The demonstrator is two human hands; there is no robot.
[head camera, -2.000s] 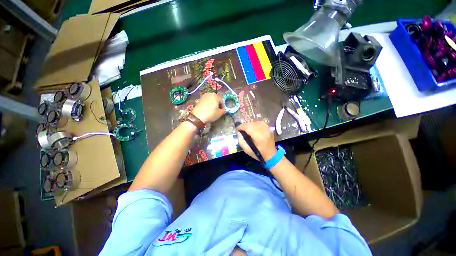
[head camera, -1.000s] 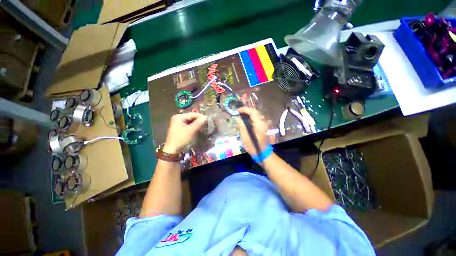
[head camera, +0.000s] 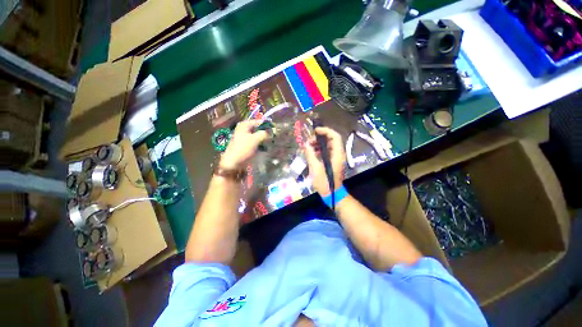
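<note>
My left hand (head camera: pixel 242 148) is over the left part of the dark printed sheet, its fingertips closed at a blurred green ring board (head camera: pixel 267 128) with a white lead. Its exact grip is blurred. My right hand (head camera: pixel 327 159) grips the black soldering iron (head camera: pixel 329 174), its upper end pointing at the sheet's middle and its cord running back along the wrist. Another green ring board (head camera: pixel 221 138) lies on the sheet just left of my left hand. The iron's tip is too blurred to make out.
Clear round housings (head camera: pixel 105 177) stand on cardboard at left, one with a white lead to a green ring (head camera: pixel 167 194). Pale-handled cutters (head camera: pixel 355 150), a black fan (head camera: pixel 350 92), the iron stand (head camera: pixel 434 70), a fume cone (head camera: pixel 376 32), a tin (head camera: pixel 439 121) and a blue bin (head camera: pixel 523 38) are at right.
My left hand, empty one second ago, has moved up and right to the green ring board, which now shows further left. My right hand still grips the iron. The view has turned slightly.
</note>
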